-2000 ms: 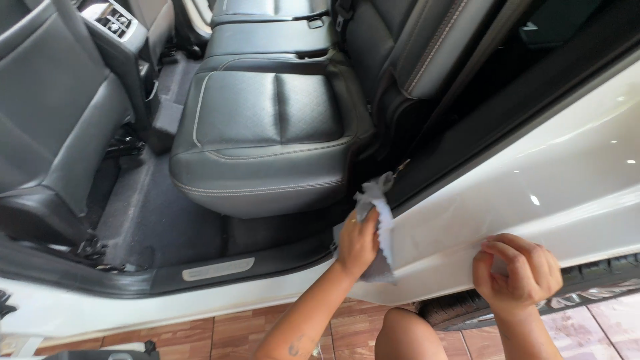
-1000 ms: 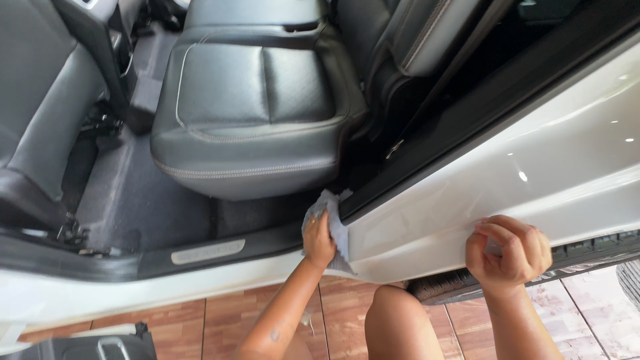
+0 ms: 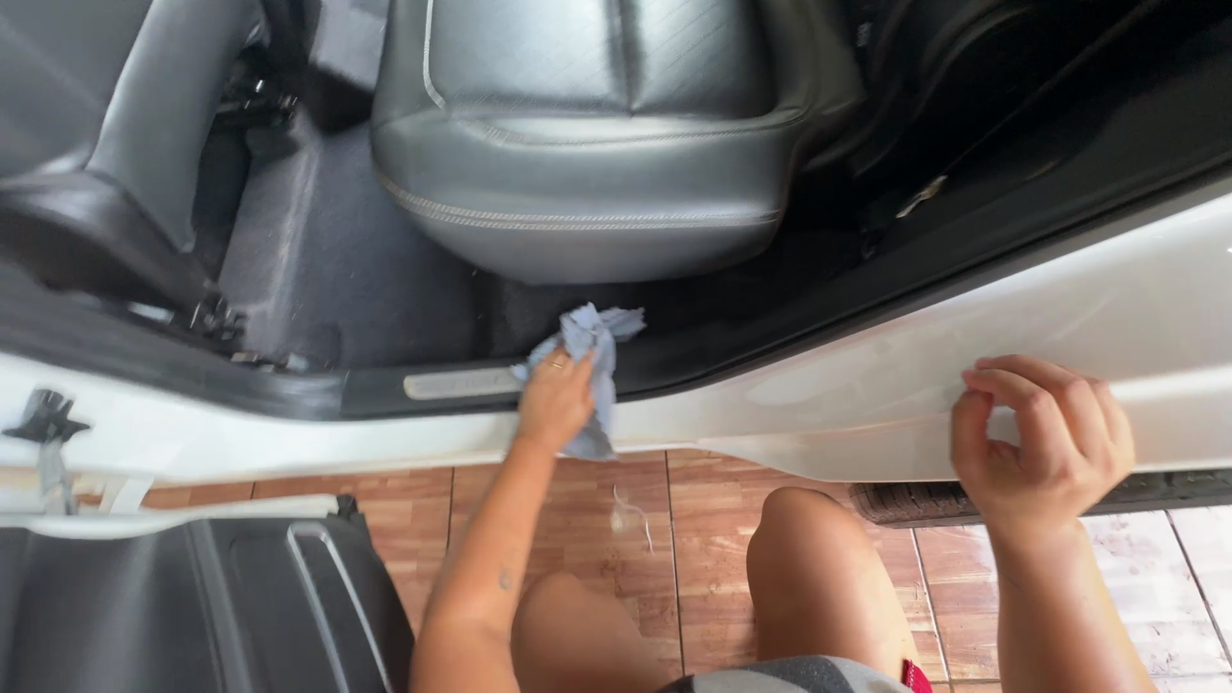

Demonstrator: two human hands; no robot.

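Observation:
My left hand [image 3: 556, 399] holds a crumpled blue-grey cloth [image 3: 602, 361] against the black door sill, at the right end of the sill's light scuff plate [image 3: 460, 384]. A ring is on one of its fingers. Part of the cloth hangs over the white lower edge of the car body. Over the white rear body panel [image 3: 847, 395] at the right is my right hand [image 3: 1044, 433], its fingers curled and thumb close to the fingertips. Whether something small is pinched there, or whether it touches the panel, I cannot tell.
A black leather rear seat [image 3: 587, 183] stands above the dark carpeted floor [image 3: 375, 279]. The front seat [image 3: 96, 212] is at upper left, an open door's dark inner panel [image 3: 192, 606] at lower left. A tyre [image 3: 905, 505] shows under the body; brown tiles [image 3: 703, 558] lie below.
My left hand has moved with the cloth leftward along the sill, from the rear corner of the door opening to the scuff plate. The view has come closer to the sill.

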